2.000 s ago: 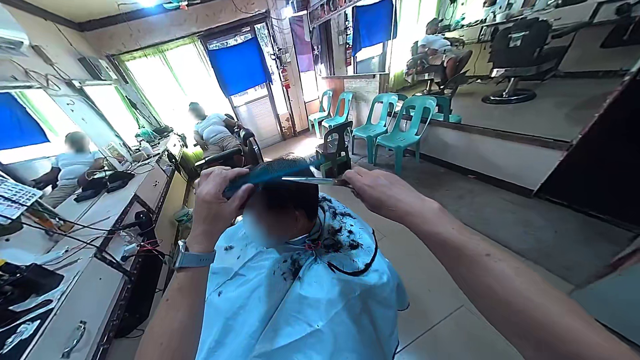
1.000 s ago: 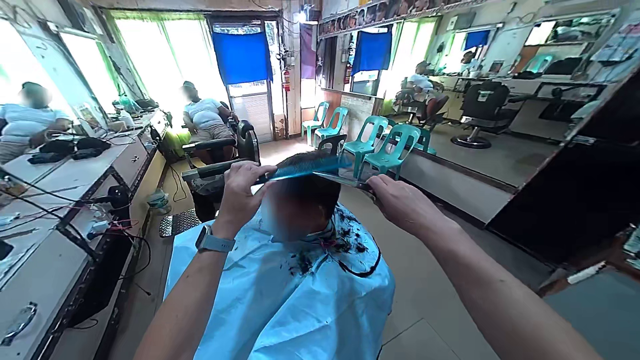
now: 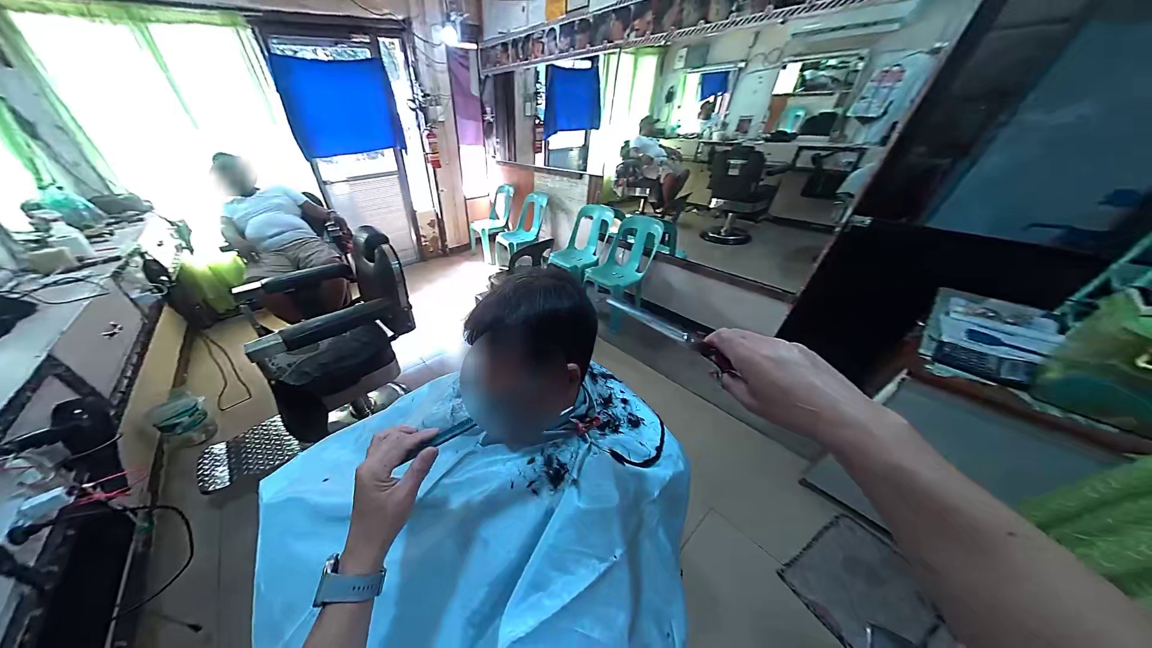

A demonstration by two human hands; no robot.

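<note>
A seated person with short dark hair (image 3: 533, 315) wears a light blue barber's cape (image 3: 450, 558). Cut hair (image 3: 551, 470) lies on the cape's front and around its shoulder. My left hand (image 3: 392, 481), with a watch on the wrist, holds a dark comb (image 3: 450, 434) low in front of the person, over the cape. Off to the right of the head, my right hand (image 3: 774, 373) grips scissors (image 3: 655, 320); their long blades point left toward the hair without touching it. Whether the blades are fully together cannot be told.
Behind at the left, another person (image 3: 270, 216) sits in a black barber chair (image 3: 382, 279). A cluttered counter (image 3: 81, 333) runs along the left side. Green plastic chairs (image 3: 621, 256) line the wall under a large mirror (image 3: 738, 180). A box with papers (image 3: 990, 333) stands at the right.
My hands have moved apart from the hair: the left hand with the comb went down to the cape, the right hand with the scissors out to the right. The view has shifted right.
</note>
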